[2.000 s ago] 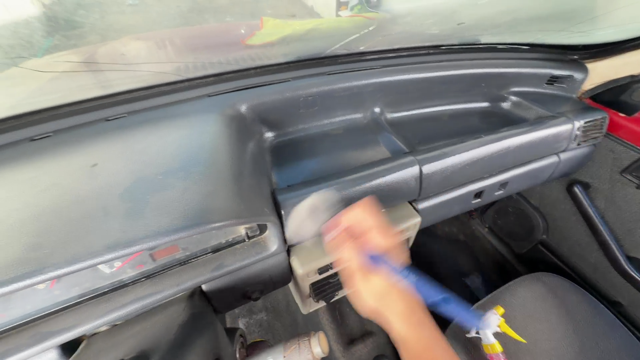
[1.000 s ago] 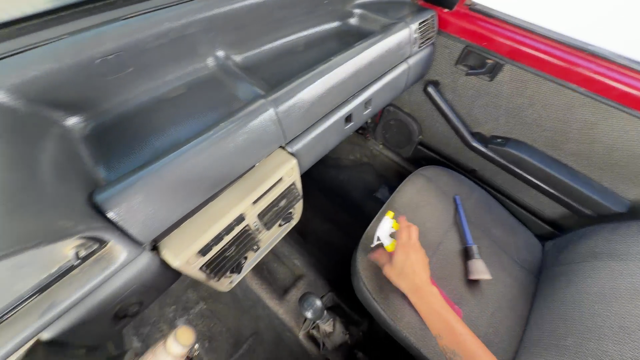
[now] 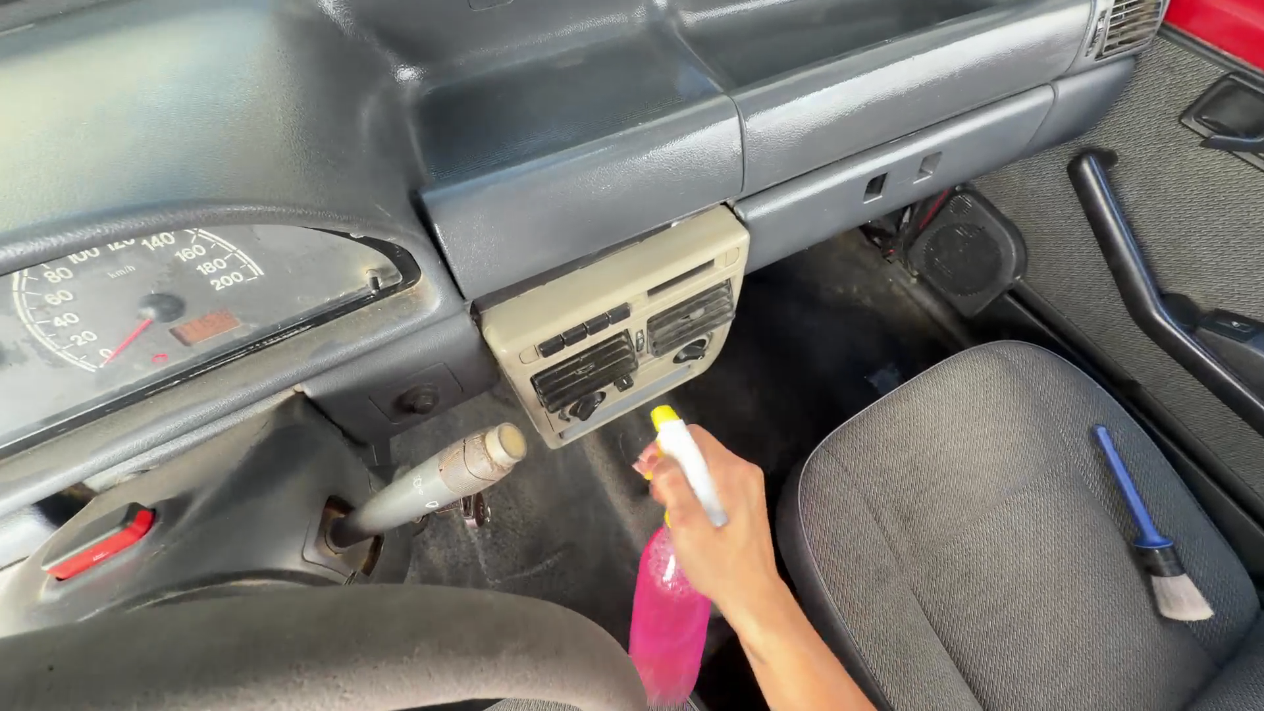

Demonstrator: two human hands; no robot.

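Observation:
My right hand (image 3: pixel 719 513) is closed around the neck and white-and-yellow trigger head of a spray bottle (image 3: pixel 670 622) of pink liquid. The bottle is upright, its nozzle just below the beige centre console panel (image 3: pixel 612 331) with its black air vents and knobs. On the grey fabric passenger seat (image 3: pixel 948 474) lies a detailing brush (image 3: pixel 1150 533) with a blue handle and pale bristles. The grey dashboard (image 3: pixel 592 197) above the panel looks glossy in places. My left hand is not in view.
The steering wheel rim (image 3: pixel 326 642) crosses the lower left. A column stalk (image 3: pixel 434 484) sticks out between it and the instrument cluster (image 3: pixel 197 296). The door's pull handle (image 3: pixel 1145 276) and a round speaker (image 3: pixel 963 247) are at the right.
Two seconds ago my right hand held the blue brush at the dashboard. One second ago the brush lay on the seat and the hand was at the spray bottle there; now the bottle is before the beige panel.

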